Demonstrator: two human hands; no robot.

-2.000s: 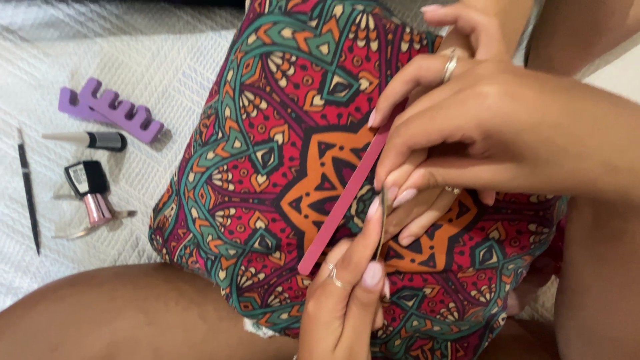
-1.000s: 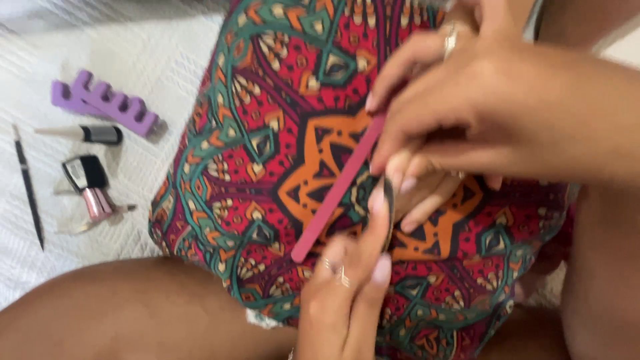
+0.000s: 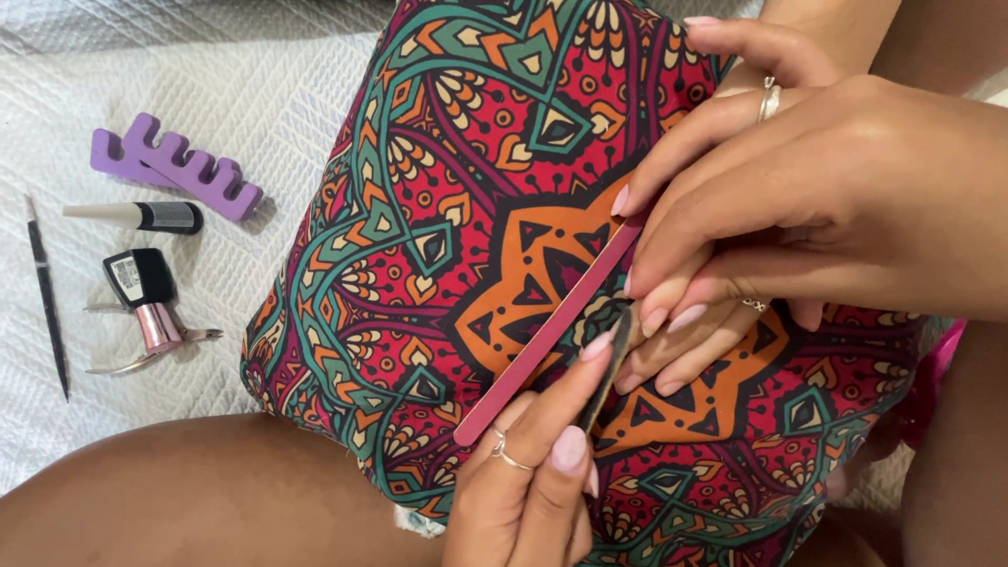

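Note:
My left hand, with a thin silver ring, grips a thin dark nail file between finger and thumb. The file is bent, its upper end against a fingertip of another person's hand. From the right, my right hand closes over that hand and holds one of its fingers between thumb and fingers, hiding much of it. A pink nail file slants across the patterned cushion, its upper end beside or under my right fingers. The other person's hand rests on this cushion.
On the white textured cover lie purple toe separators, a small bottle with a tapered pale cap, a black-capped nail polish bottle over metal nippers, and a thin brush. Bare legs flank the cushion.
The dark file has shifted and tilted slightly in my left hand against the fingertip. My right hand keeps its hold, and the pink file stays on the cushion.

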